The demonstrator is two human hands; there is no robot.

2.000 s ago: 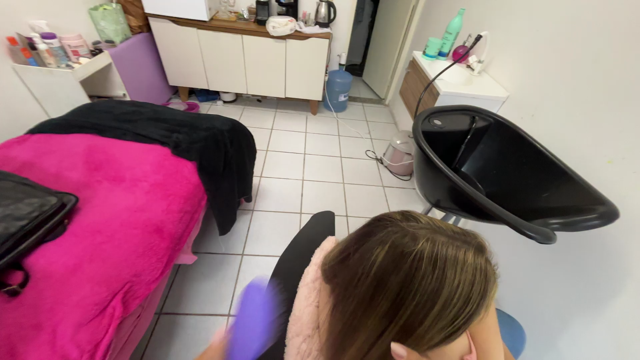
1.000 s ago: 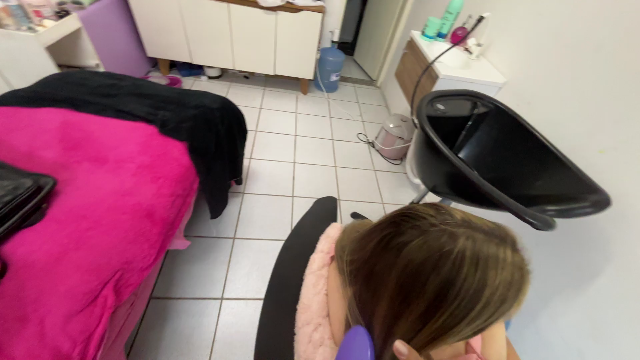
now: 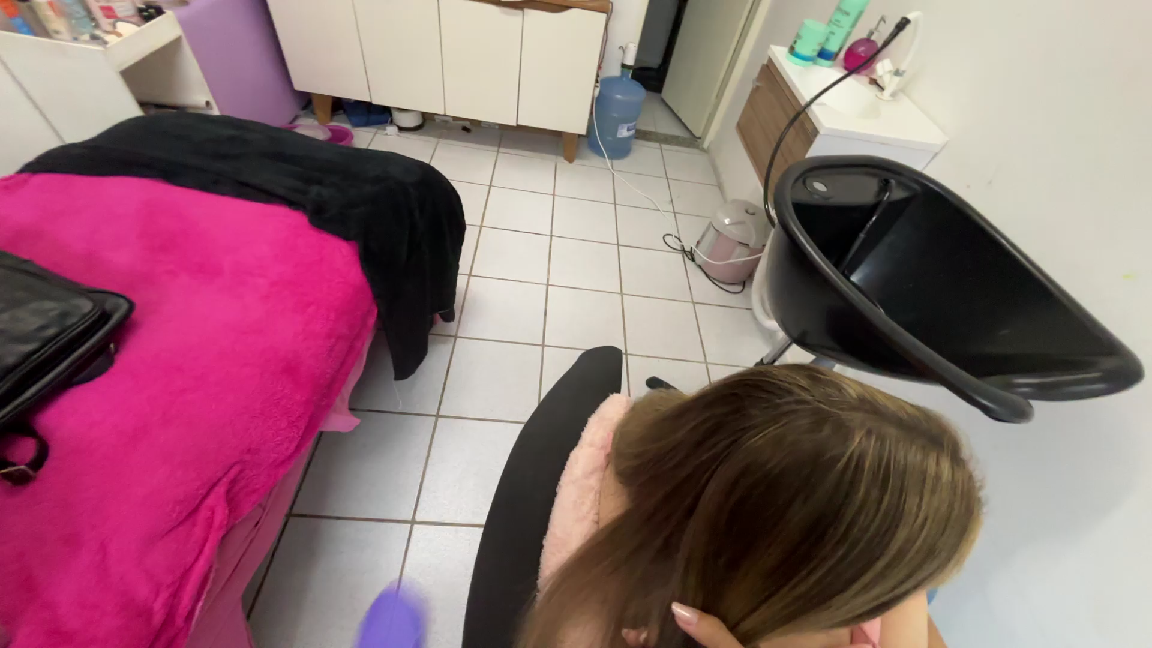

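A purple hairbrush, blurred, shows at the bottom edge, left of the seated person and apart from the hair; the hand on its handle is below the frame. My left hand is out of view. At the bottom centre, fingers of my right hand lie against the lower part of the person's long brown hair with lighter streaks; most of that hand is hidden, so its grip cannot be told. A pink fleecy cloth covers the person's shoulder, in front of a black chair back.
Left stands a bed with a pink blanket, a black cloth and a black bag. A black wash basin is at right, near a pink appliance with cords on the tiled floor. A water jug stands behind.
The purple brush was against the hair one second ago; now it is away from it, to the left. The hair now spreads further toward the lower left.
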